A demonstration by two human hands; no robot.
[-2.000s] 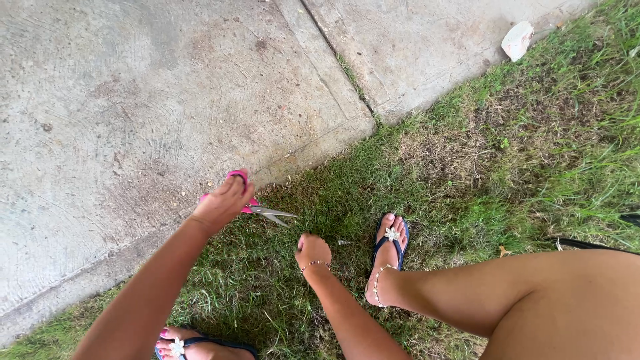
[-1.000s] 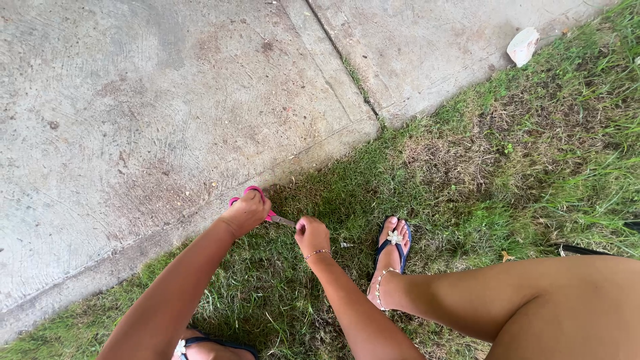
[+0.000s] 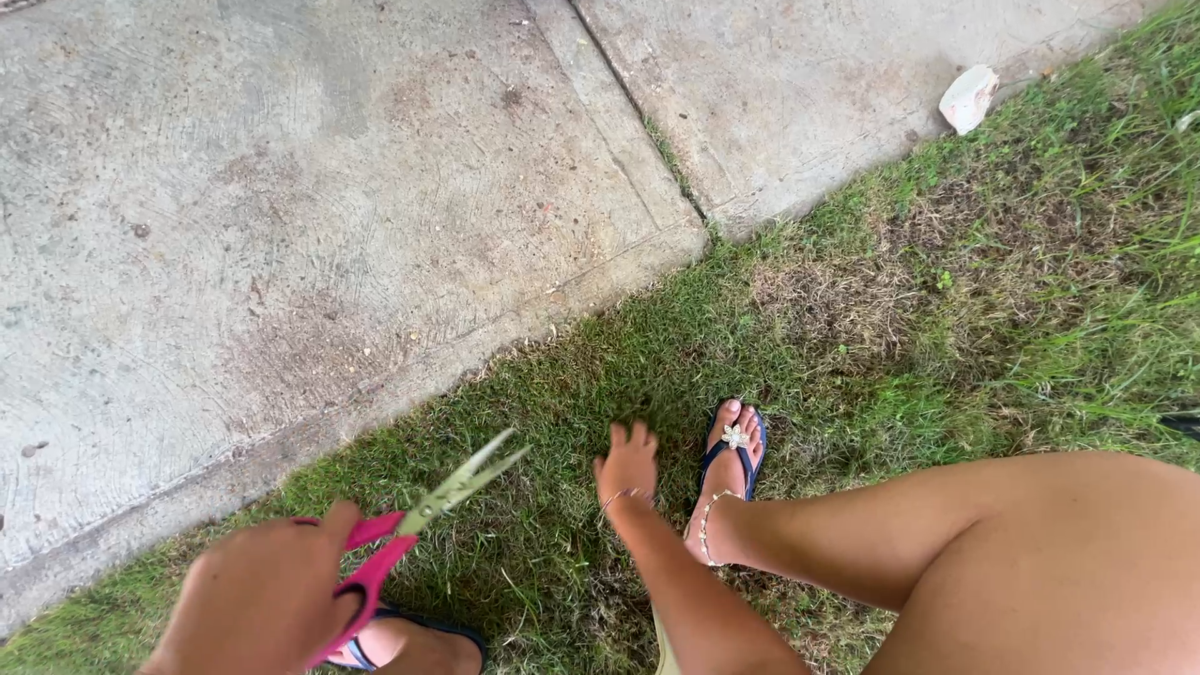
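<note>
My left hand [image 3: 267, 591] is at the lower left, close to the camera, holding scissors [image 3: 427, 511] by their pink handles. Their metal blades stand apart and point up and right above the grass. My right hand [image 3: 628, 464], with a thin bracelet at the wrist, is low over the grass [image 3: 581, 375] beside my right foot [image 3: 731, 450]. Its fingers are spread and nothing is seen held in it. A dark green blur, maybe loose grass clippings, shows just past its fingertips. My feet wear navy flip-flops with flower ornaments; the left foot [image 3: 384, 642] is partly hidden behind my left hand.
A concrete slab [image 3: 375, 187] with a raised edge and a grassy joint borders the lawn. A crumpled whitish object [image 3: 968, 98] lies at the slab's edge, upper right. Taller grass grows at the right. My bent right leg [image 3: 1031, 553] fills the lower right.
The scissors were by my right hand a second ago; my left hand has drawn them back toward the lower left. My right hand's fingers, curled before, are now spread.
</note>
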